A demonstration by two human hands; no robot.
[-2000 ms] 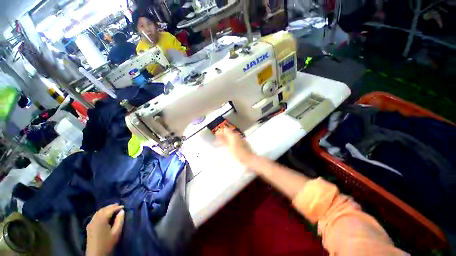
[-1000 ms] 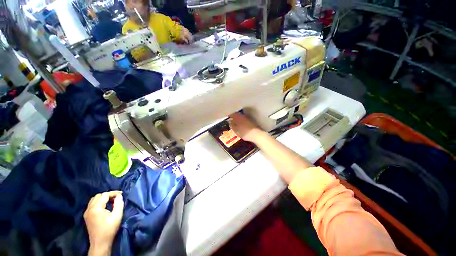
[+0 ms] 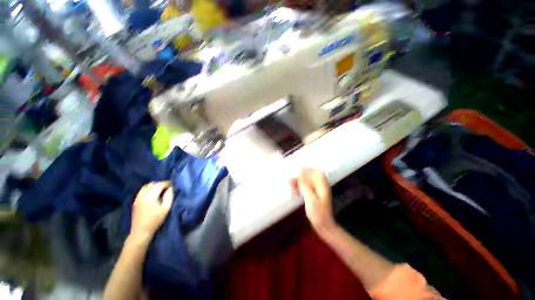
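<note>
The navy fabric (image 3: 88, 176) lies in large folds at the left end of the sewing machine (image 3: 264, 82) and hangs over the table's front edge, with a grey fabric panel (image 3: 211, 228) at its right side. My left hand (image 3: 151, 205) rests on the navy fabric with its fingers curled; whether it grips a fold is unclear. My right hand (image 3: 314, 190) is over the table's front edge, blurred, with nothing visible in it. The smartphone (image 3: 280, 133) lies dark on the bed under the machine arm. The presser foot area is blurred.
An orange-red crate (image 3: 428, 217) with navy and grey cut pieces (image 3: 469, 170) stands at the right. A lime-green plate (image 3: 161, 142) is left of the needle area. A second sewing machine (image 3: 158, 38) and a yellow sleeve or top are blurred behind. Dark red cloth covers my lap (image 3: 287, 263).
My right hand has moved off the smartphone, back toward the table's front edge. The phone's screen has gone from lit orange to dark. My left hand stays on the navy fabric. The view has shifted and blurred.
</note>
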